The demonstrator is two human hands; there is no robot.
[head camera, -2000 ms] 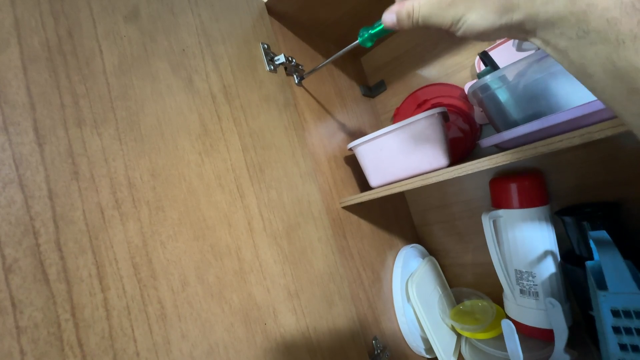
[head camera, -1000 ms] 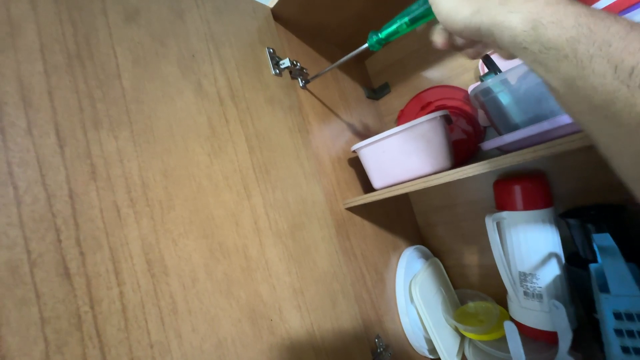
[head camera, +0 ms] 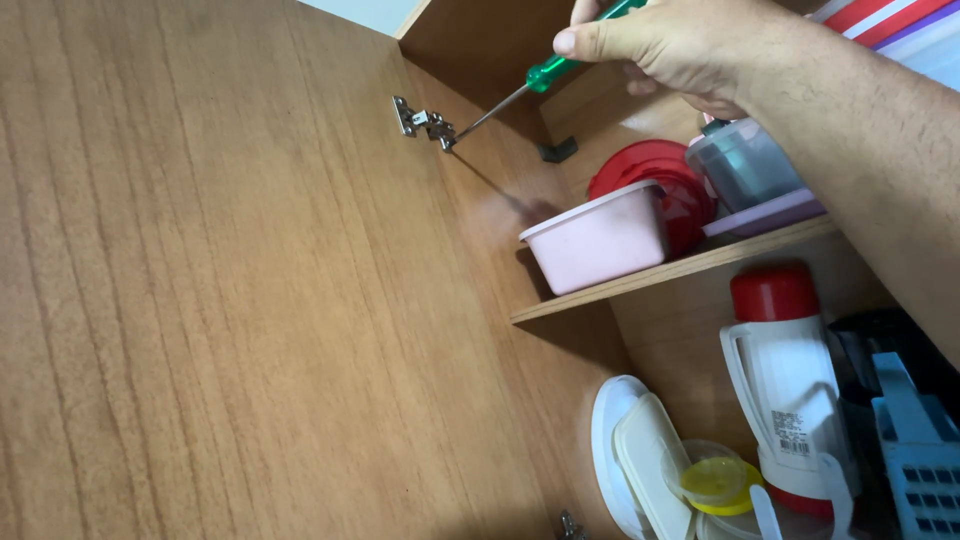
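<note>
My right hand grips the green handle of a screwdriver at the upper right. The tool's metal shaft slants down to the left, and its tip meets the side-panel end of a metal cabinet hinge. That hinge joins the open wooden cabinet door to the cabinet's side panel. Which screw the tip touches is too small to tell. A second metal hinge shows at the bottom edge. My left hand is out of view.
A wooden shelf bears a pink plastic container, a red plastic lid and a clear container. Below stand a white-and-red thermos, a blue plastic basket, white lids and a yellow-lidded container.
The screwdriver stays at the upper hinge while my right hand shifts its position and its hold on the handle.
</note>
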